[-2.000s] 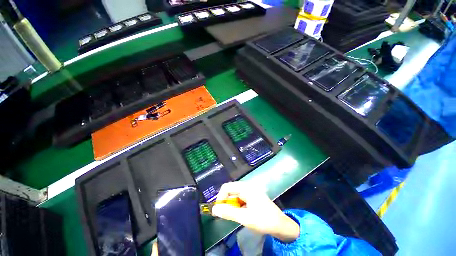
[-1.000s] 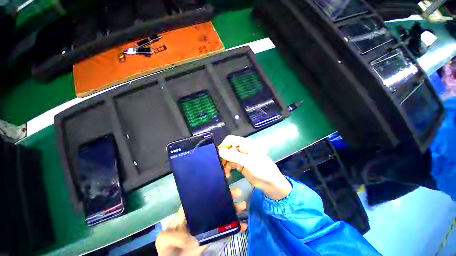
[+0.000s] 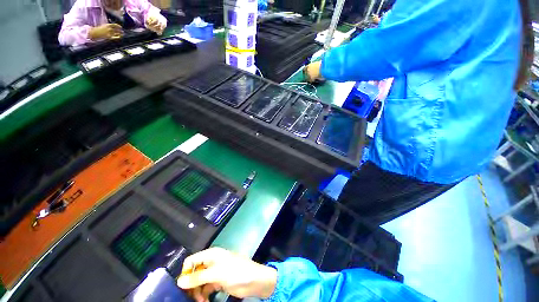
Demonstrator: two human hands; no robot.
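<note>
My right hand (image 3: 227, 274) is at the bottom centre, fingers pinched on a small yellow item, mostly hidden, at the edge of a phone (image 3: 158, 288). That phone is cut off by the bottom edge, with glare on its screen. My left hand is not in view. The black foam tray (image 3: 105, 213) lies at lower left. One phone with a green test grid (image 3: 142, 243) lies in a slot beside the held phone. Another green-grid phone (image 3: 192, 187) lies in the far right slot. A small dark, silver-tipped tool (image 3: 249, 180) lies right of the tray.
An orange mat (image 3: 97, 189) bears small tools (image 3: 56, 205). Stacked foam trays (image 3: 248, 133) with phones stand beyond. Dark trays (image 3: 331, 236) are below the bench edge. A person in a blue smock (image 3: 428, 112) stands at right; a person in pink (image 3: 112, 20) sits at the back.
The view has swung right and up, bringing both people into sight. The held phone and my right hand are now lower in the picture. My left hand has left the picture.
</note>
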